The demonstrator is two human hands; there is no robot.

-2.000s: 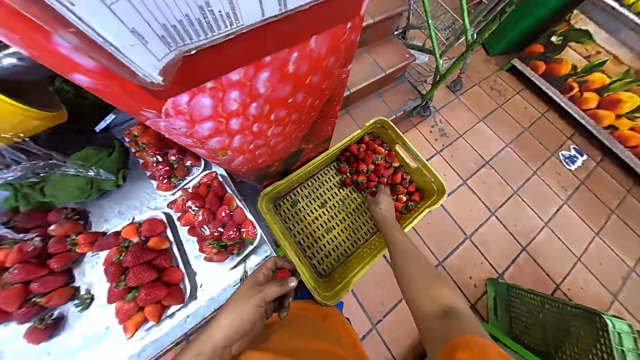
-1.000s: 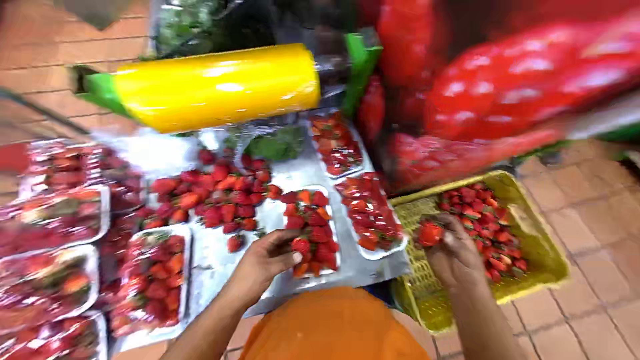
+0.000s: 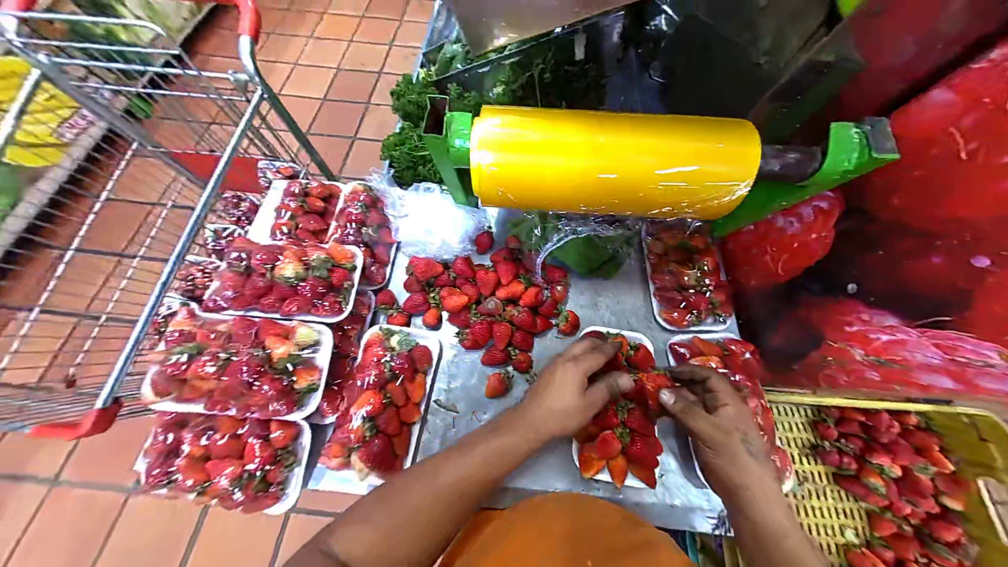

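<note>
My left hand (image 3: 573, 386) lies over the upper left of an unwrapped white foam tray of strawberries (image 3: 622, 449), its fingertips among the fruit. Opposite it, my right hand (image 3: 709, 405) holds a strawberry (image 3: 652, 386) between thumb and fingers at the tray's upper right. Loose strawberries (image 3: 500, 303) are heaped on the metal table to the left of this tray. Film-wrapped strawberry trays (image 3: 687, 276) stand along the right side, one of them partly behind my right hand. A yellow plastic crate (image 3: 807, 465) with more strawberries sits at the lower right.
A yellow roll of plastic film (image 3: 614, 161) on a green holder spans the back of the metal table (image 3: 465, 402). Wrapped strawberry trays (image 3: 236, 366) are stacked at the left, beside a wire shopping cart (image 3: 157, 157). Leafy greens (image 3: 413, 130) lie behind.
The view has swung left from the crate to the table. My right hand has moved from the crate to the unwrapped tray, with a strawberry in it. My left hand is also at that tray.
</note>
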